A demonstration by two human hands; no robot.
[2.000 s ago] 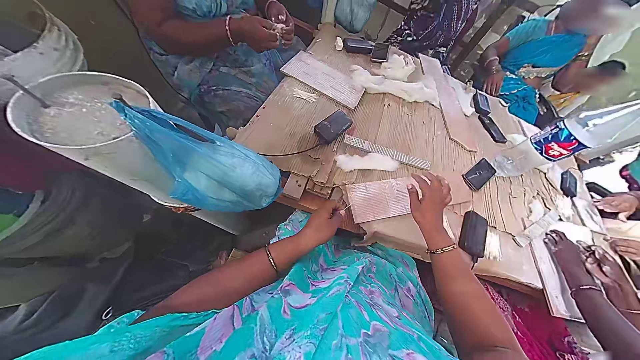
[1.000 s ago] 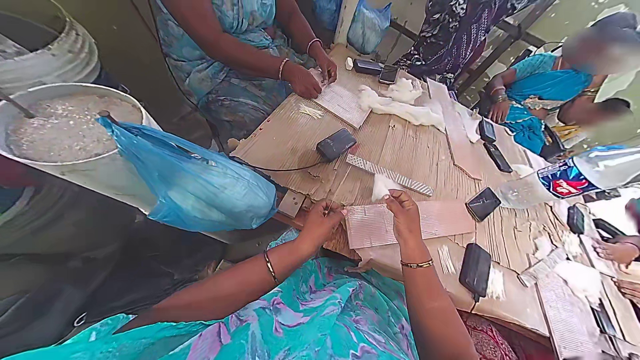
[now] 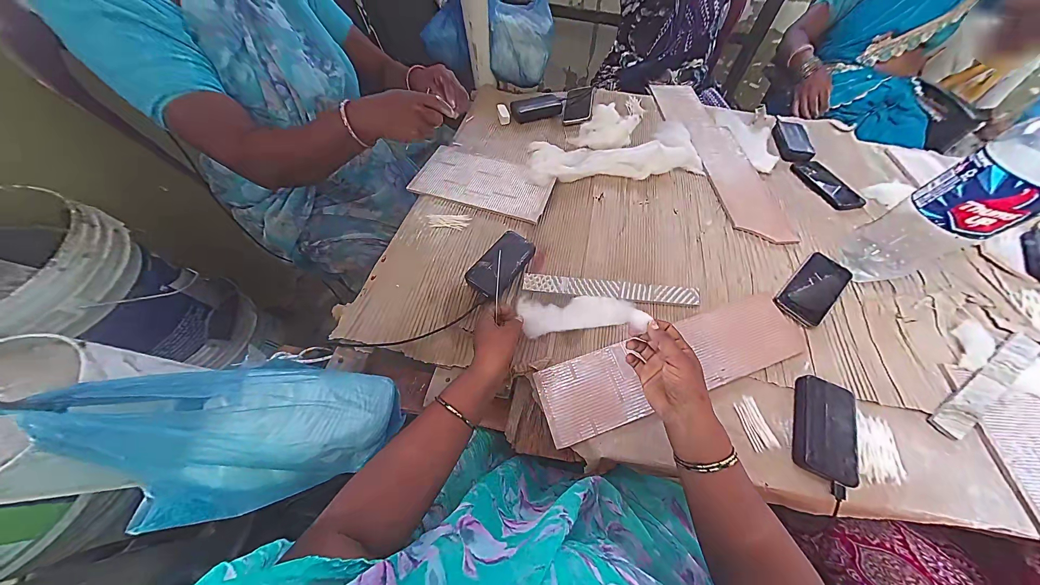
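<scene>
My left hand (image 3: 497, 335) holds a thin stick (image 3: 499, 276) upright between its fingers, beside the left end of a strip of white cotton wool (image 3: 581, 315). My right hand (image 3: 668, 364) pinches the right end of that cotton. Partly under my right hand lies a pinkish ribbed board (image 3: 597, 398), tilted on the table. A patterned metallic strip (image 3: 611, 289) lies just beyond the cotton. Behind my left hand sits a black box-shaped device (image 3: 500, 264) with a cable. Thin white sticks (image 3: 756, 423) lie right of my right hand, near a black case (image 3: 825, 431).
A blue plastic bag (image 3: 268, 422) and buckets (image 3: 73, 260) stand at the left. Across the corrugated cardboard tabletop (image 3: 439, 325) are a ribbed board (image 3: 483, 183), more cotton (image 3: 617, 158), phones (image 3: 813, 288) and a plastic bottle (image 3: 934, 207). Other people sit around it.
The ribbed board lay squarer before me and is now tilted. My right hand, flat on the board two seconds ago, now pinches cotton. The neighbour's hands have lifted off the other board. The view has shifted.
</scene>
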